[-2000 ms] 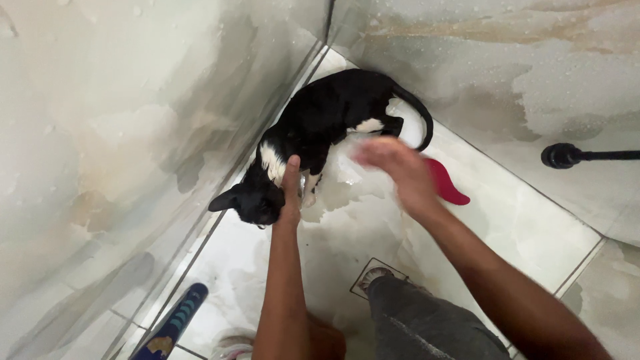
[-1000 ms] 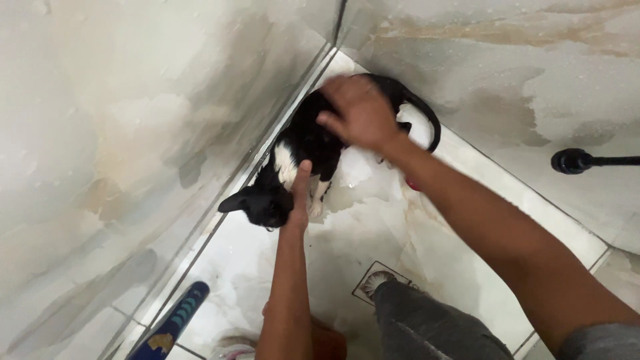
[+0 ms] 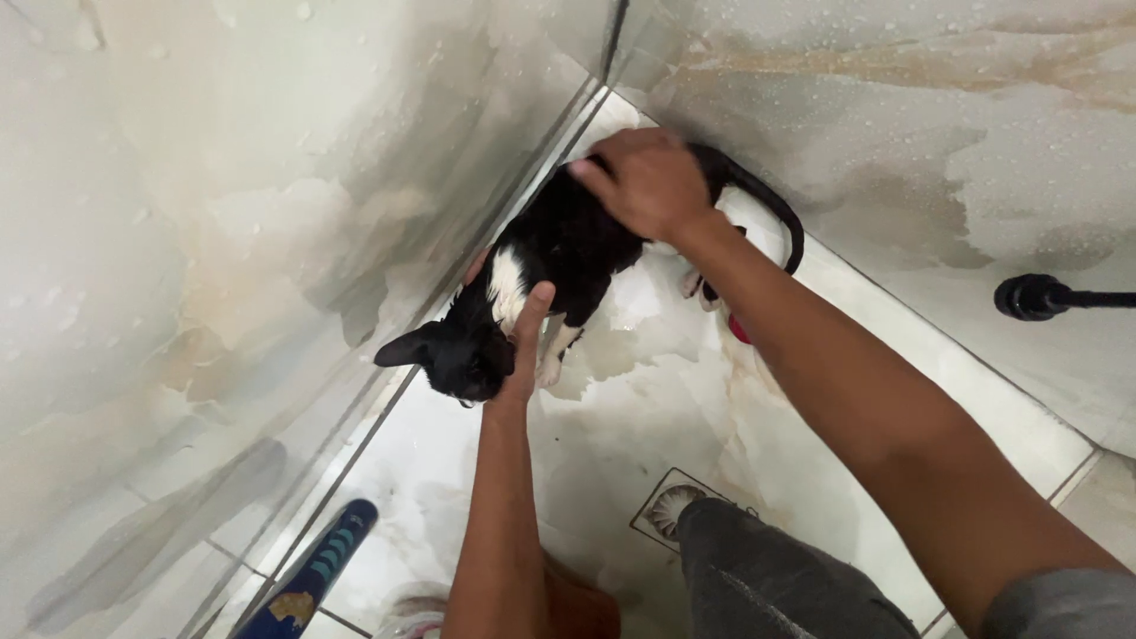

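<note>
A wet black-and-white cat (image 3: 568,231) is in the corner of a tiled floor, its head toward the lower left and its tail curving to the right. My left hand (image 3: 525,342) is around its neck and chest, thumb on the near side, other fingers mostly hidden behind it. My right hand (image 3: 652,177) lies over its back near the hindquarters, slightly blurred, with the palm down. Part of a red object (image 3: 738,329) shows beside the hind paws, mostly covered by my right forearm.
Marbled walls (image 3: 887,142) with water drops meet behind the cat. A round floor drain (image 3: 674,510) lies beside my grey-clothed leg (image 3: 772,577). A dark blue patterned tube-shaped object (image 3: 311,568) is at lower left. A black fitting (image 3: 1029,296) juts in at right.
My right hand has moved from above the floor beside the cat onto its back. The red object, plainly seen earlier, is now mostly behind my forearm. My left hand stays at the neck.
</note>
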